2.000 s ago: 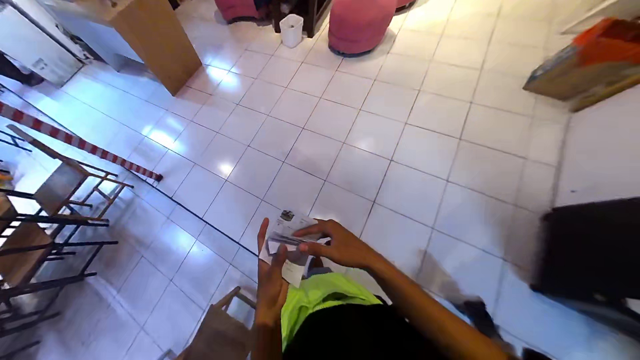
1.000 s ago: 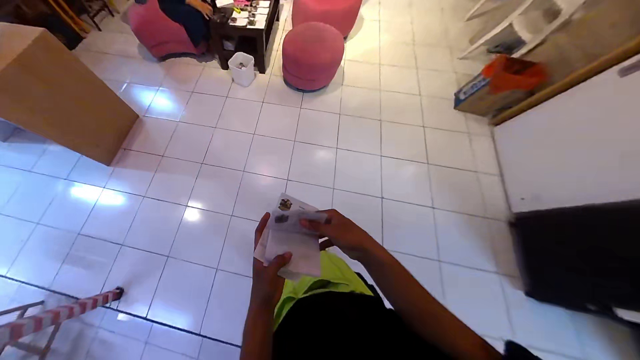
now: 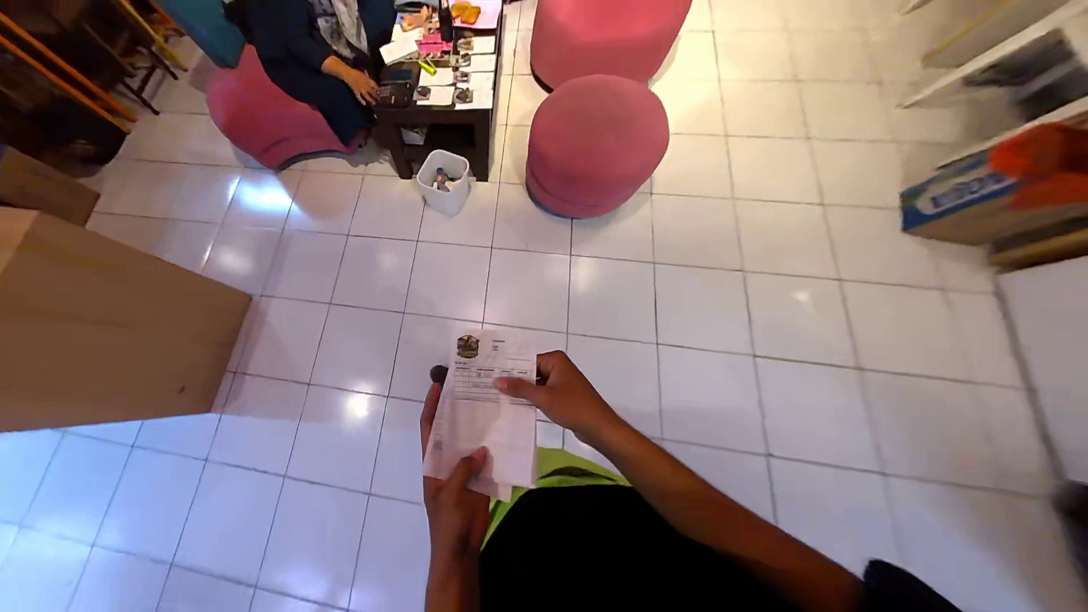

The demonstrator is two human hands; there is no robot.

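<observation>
Several sheets of printed paper [image 3: 493,425], lying one over another, are held in front of my body over the tiled floor. The top one bears a round dark emblem and a ruled table. My left hand [image 3: 457,497] grips their lower left part, thumb on top and fingers mostly hidden behind. At the upper right edge my right hand [image 3: 565,391] pinches the sheets, its thumb on the printed table. A small dark round thing [image 3: 439,374] shows just left of the papers by my left fingertips; I cannot tell what it is.
A wooden cabinet or counter [image 3: 127,323] stands at left. Ahead are a pink round stool [image 3: 597,140], a white waste bin [image 3: 444,180] and a dark low table [image 3: 483,136] with papers. A person [image 3: 293,59] sits beside it. A cardboard box [image 3: 960,197] with orange plastic stands at right.
The papers were partly folded and covered by my hands two seconds ago; now they lie more open, with the printed table showing. The view has moved forward, towards the low table and stools.
</observation>
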